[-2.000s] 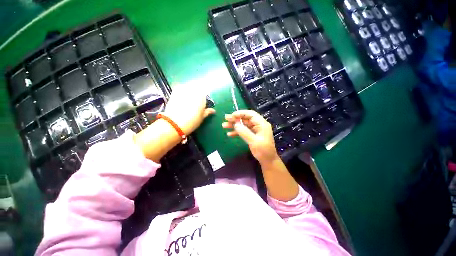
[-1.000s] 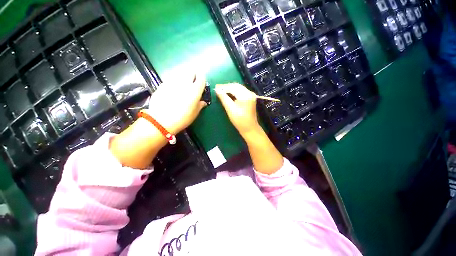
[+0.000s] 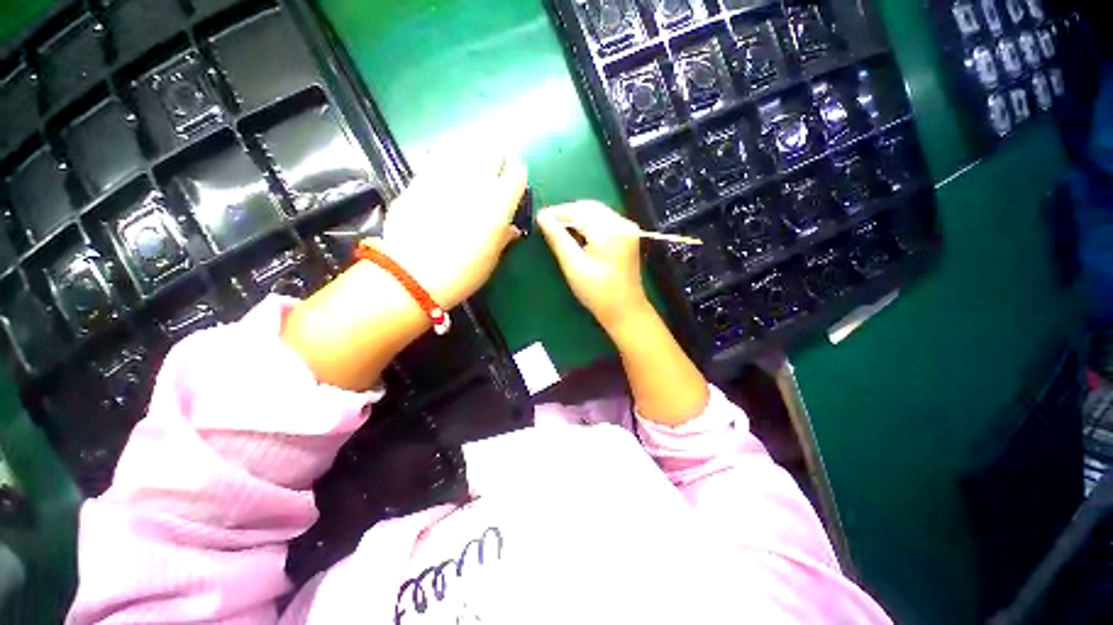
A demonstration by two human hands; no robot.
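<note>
My left hand (image 3: 458,226), with a red bracelet at the wrist, holds a small black module housing (image 3: 524,211) at its fingertips, over the green surface between two trays. The housing is seen nearly edge-on and its faces cannot be made out. My right hand (image 3: 598,254) is just right of it and holds a thin pale stick (image 3: 671,238) like a pencil. The stick's back end points right, over the edge of the right tray. Its front end is hidden or too small to tell. A small gap shows between the right fingertips and the housing.
The large left tray (image 3: 332,120) has big pockets, some holding square parts. The right tray (image 3: 614,144) has smaller pockets with shiny square parts. A far-right tray (image 3: 1007,67) holds pale squares. A white slip (image 3: 536,366) lies near my body, another pale slip (image 3: 863,316) by the right tray.
My right hand has come from beside the right tray up to the housing, its stick turning from upright to pointing right. My left hand still holds the housing. The view has shifted somewhat.
</note>
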